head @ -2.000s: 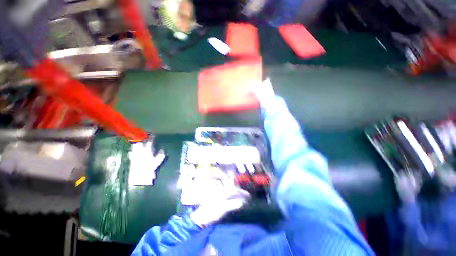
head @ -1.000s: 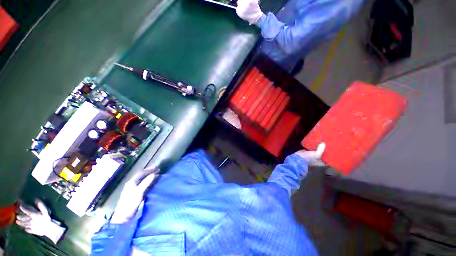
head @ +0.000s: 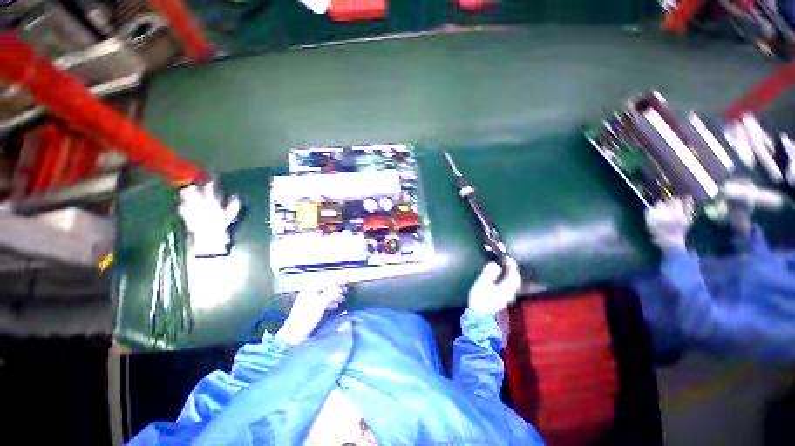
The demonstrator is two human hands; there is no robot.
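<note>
The circuit board point(head: 344, 209), crowded with parts and long pale heatsinks, lies on a pale mat point(head: 357, 273) on the green bench. My gloved left hand point(head: 312, 312) is at the mat's near edge, below the board; whether it grips the edge is unclear. The dark electric screwdriver point(head: 475, 211) lies right of the board, its thin tip pointing away from me. My gloved right hand point(head: 494, 286) is at its near end, fingers closed around it.
Red foam pads point(head: 567, 348) fill a dark bin at the bench edge, right. A white glove shape point(head: 207, 218) and green strands point(head: 169, 287) are at left by the red post point(head: 105, 122). A neighbouring worker's gloved hand point(head: 669, 222) is at another board point(head: 662, 152), right.
The view has turned back from the bin to the bench. My right hand has let go of the red pad and is now at the screwdriver. The red pad it held is no longer distinguishable.
</note>
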